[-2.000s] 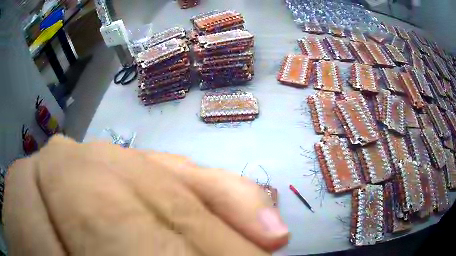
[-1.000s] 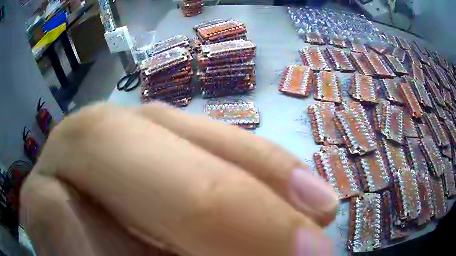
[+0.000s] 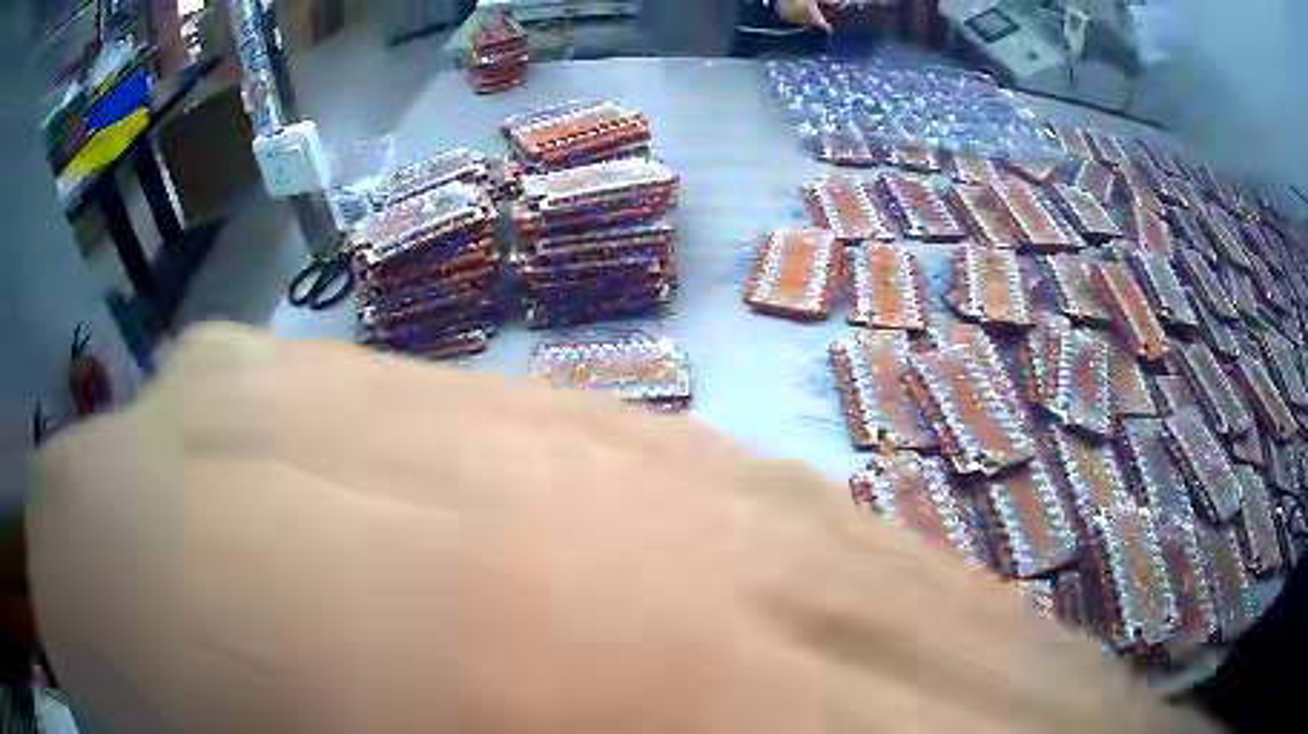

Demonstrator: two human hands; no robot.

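A large blurred hand, which looks like my left hand (image 3: 502,559), fills the lower left and centre, very close to the camera. Its fingertips cannot be made out, and whether it holds anything cannot be told. My right hand is not in view. Behind the near hand, a reddish-brown jig board (image 3: 614,367) lies partly hidden on the pale table (image 3: 732,380). Two tall board stacks stand beyond it, a left stack (image 3: 428,273) and a right stack (image 3: 595,244). Many boards (image 3: 973,402) with silver-white rows lie spread and overlapping on the right.
Black-handled scissors (image 3: 320,280) lie left of the stacks, near a white box on a post (image 3: 291,159). A small board stack (image 3: 498,55) stands at the back. Clear shiny plastic (image 3: 904,108) lies behind the spread boards. Another person's hand (image 3: 803,13) shows at the top.
The near hand now reaches further right across the lower picture, covering more of the spread boards. Its fingernails no longer show. The view has shifted, so the table things sit lower and further left.
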